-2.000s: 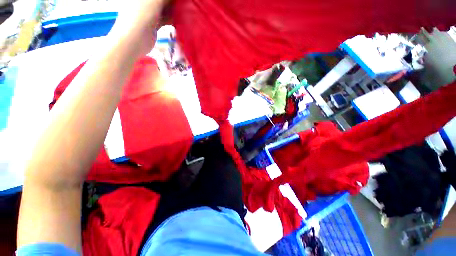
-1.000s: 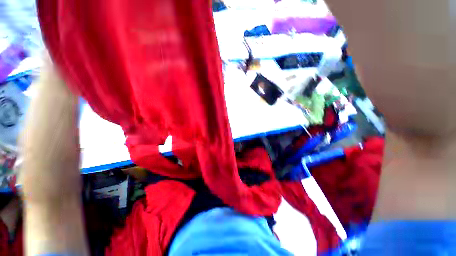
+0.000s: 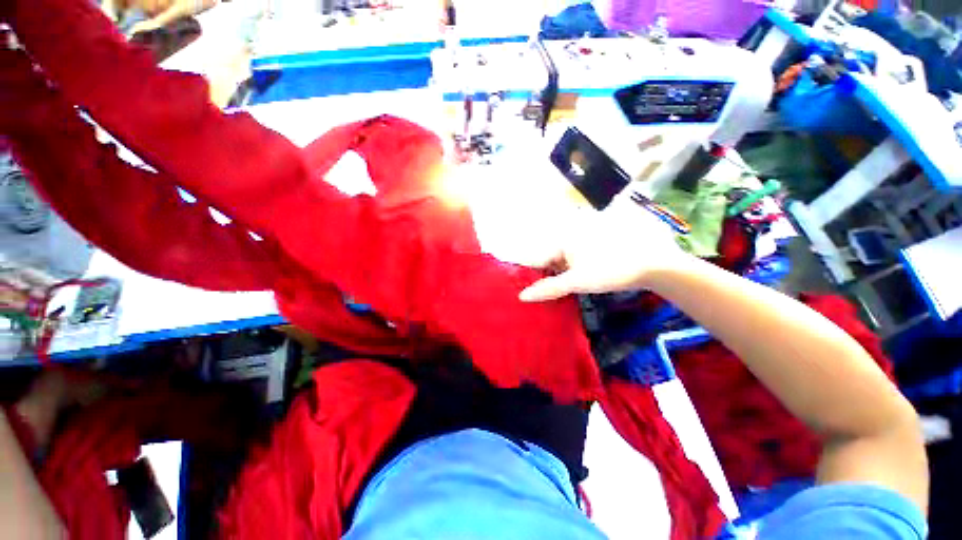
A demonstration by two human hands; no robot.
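Observation:
A long red garment (image 3: pixel 348 248) stretches from the upper left edge across the white machine table to my lap, with a looped part near the lamp glow. Small gaps show along its left part. My right hand (image 3: pixel 580 269) reaches in from the right and pinches the garment's right edge between thumb and fingers. My left hand is not in view; a strip of skin at the lower left edge may be my left arm. Another red piece (image 3: pixel 343 432) lies at my lap's left.
The white sewing machine head with a dark control panel (image 3: pixel 675 101) stands behind. A black phone-like device (image 3: pixel 589 167), pens (image 3: pixel 662 213) and a green cloth (image 3: pixel 698 216) lie at the right. A red heap (image 3: pixel 754 411) sits in a blue crate (image 3: pixel 656 364).
The red garment has swung from hanging upright in front to stretching toward the upper left. My right arm has moved down and its hand now shows at the garment's edge. My left arm has largely left view.

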